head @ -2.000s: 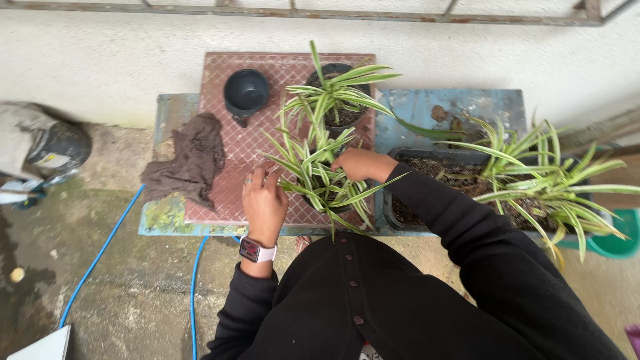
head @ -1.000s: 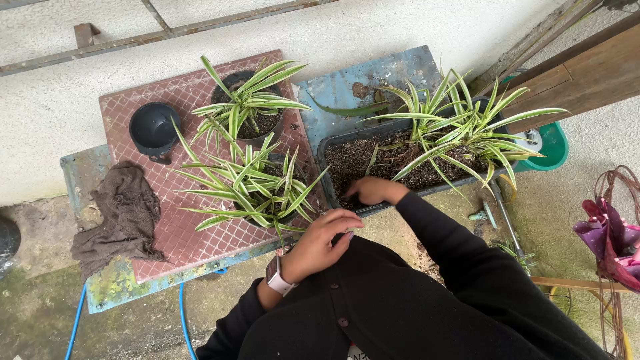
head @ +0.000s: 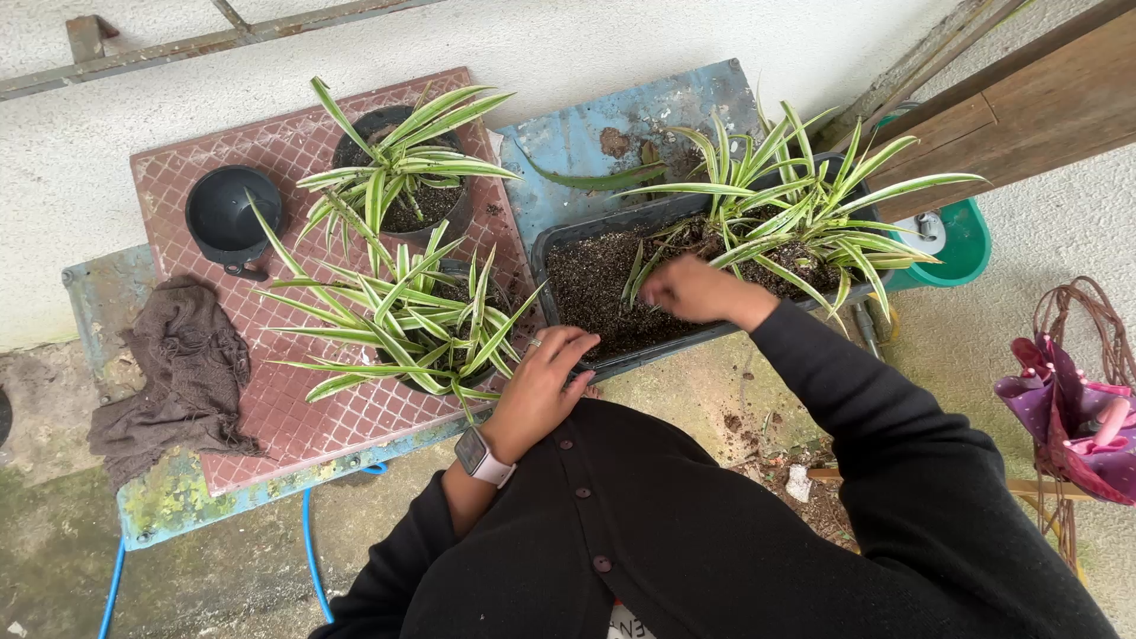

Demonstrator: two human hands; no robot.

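My right hand [head: 697, 288], slightly blurred, is over the dark soil [head: 590, 275] in a black rectangular planter [head: 652, 353], its fingertips by a few loose green leaves. Whether it grips them I cannot tell. Variegated spider plants [head: 812, 204] fill the planter's right part. My left hand [head: 550, 377], wearing a ring and a wristwatch, rests at the planter's near left corner with fingers apart and nothing held. Just left of it stands a potted spider plant [head: 417, 319]; another spider plant in a black pot [head: 422, 209] is behind that one.
A small black pot [head: 232, 213] and a crumpled brown cloth [head: 182, 368] lie on the red tile board [head: 328, 439]. A blue metal tabletop [head: 568, 133] carries a long cut leaf [head: 603, 180]. Right are a green container [head: 963, 248], a wooden plank [head: 1047, 98] and a purple wrapped bunch [head: 1069, 408]. A blue hose [head: 315, 550] runs below.
My right hand has gone from the near potted spider plant to the planter's soil, then a little farther in. My left hand has moved from that plant's left side to the planter's corner. The view has shifted right.
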